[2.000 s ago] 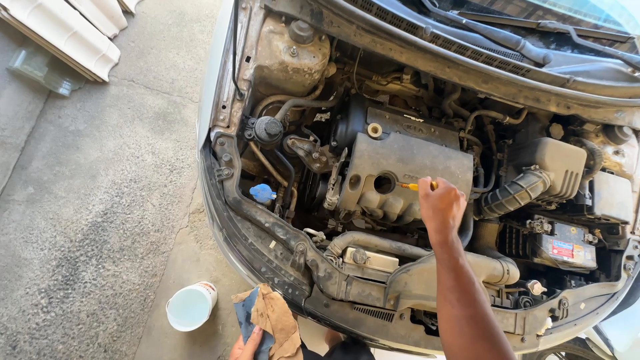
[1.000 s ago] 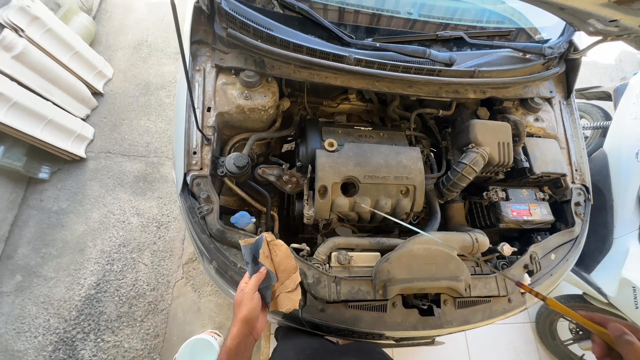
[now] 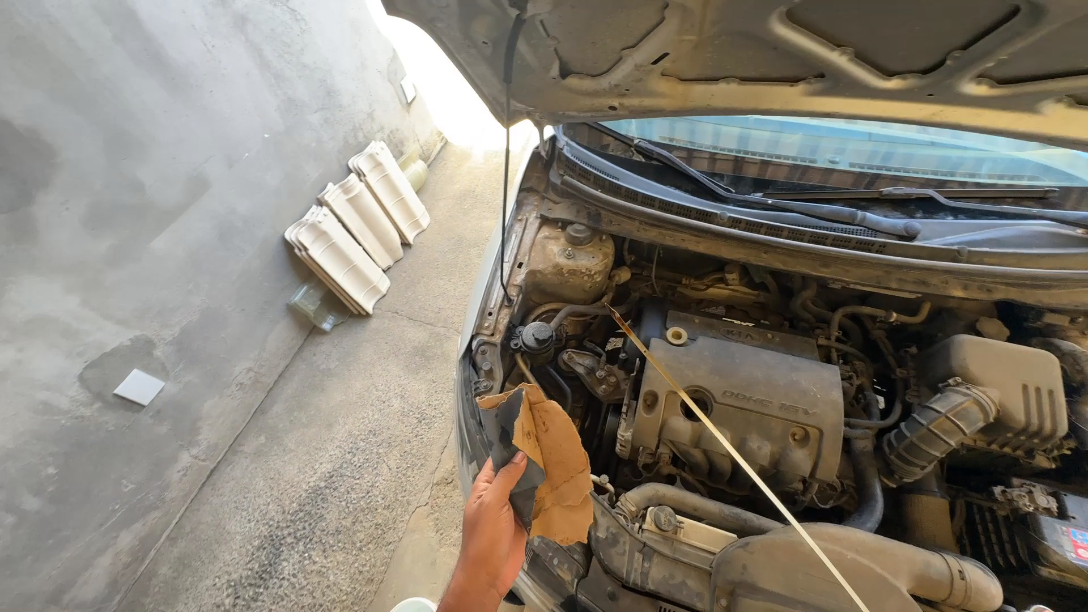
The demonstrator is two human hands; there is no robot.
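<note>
My left hand point(image 3: 490, 531) grips a torn piece of brown cardboard point(image 3: 557, 463) together with a dark grey sheet point(image 3: 512, 438), above the front corner of the engine bay. A long thin oil dipstick point(image 3: 748, 470) slants over the engine cover point(image 3: 748, 408); its brown-stained tip is at the upper left, near the hoses. The dipstick's other end runs out of the bottom of the view, and my right hand is not seen. A round dark hole shows in the engine cover behind the dipstick.
The raised hood point(image 3: 765, 59) spans the top, held by a thin prop rod point(image 3: 507, 195). A battery point(image 3: 1062, 535) and an air filter housing point(image 3: 994, 374) lie to the right. Stacked roof tiles point(image 3: 340, 255) lean by the wall; a white bucket's rim point(image 3: 414, 604) shows at the bottom.
Two seconds ago my right hand held the dipstick's yellow handle at the engine cover; the dipstick is now drawn out, and that hand has left the view. The view has swung toward the wall.
</note>
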